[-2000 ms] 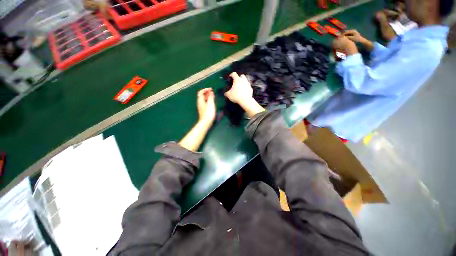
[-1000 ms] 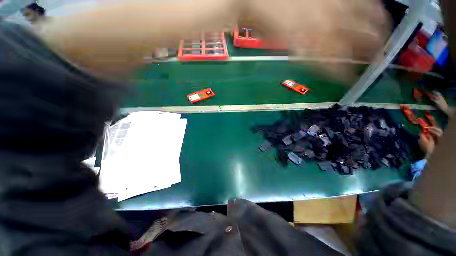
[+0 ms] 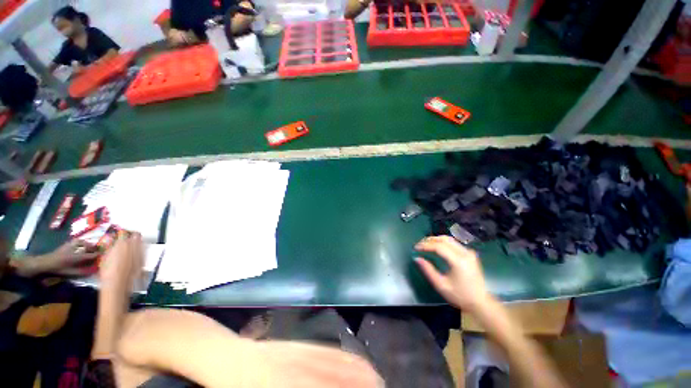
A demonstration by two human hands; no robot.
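Note:
A large heap of small black parts (image 3: 561, 201) lies on the green bench to the right, with a few shiny grey faces. A loose black part (image 3: 411, 213) lies at its left edge. My right hand (image 3: 453, 271) is over the bench at the heap's lower left, fingers apart, with nothing seen in it. A blurred bare forearm, apparently my left, crosses the bottom; my left hand (image 3: 333, 367) is unclear at its lower end and cut off by the edge. Two orange device units, one (image 3: 287, 133) left and one (image 3: 447, 111) right, lie on the belt.
White sheets (image 3: 227, 223) lie on the bench at left. A neighbour's hands (image 3: 98, 254) hold an orange unit there. Beyond the pale rail (image 3: 341, 152) are red trays (image 3: 318, 48) and a slanted post (image 3: 614, 72). A blue sleeve is at right, and a carton (image 3: 523, 317) below the bench.
The view has turned from the heap to a wider view of the line. The raised, blurred arms have come down, and my right hand is now at the heap's left side.

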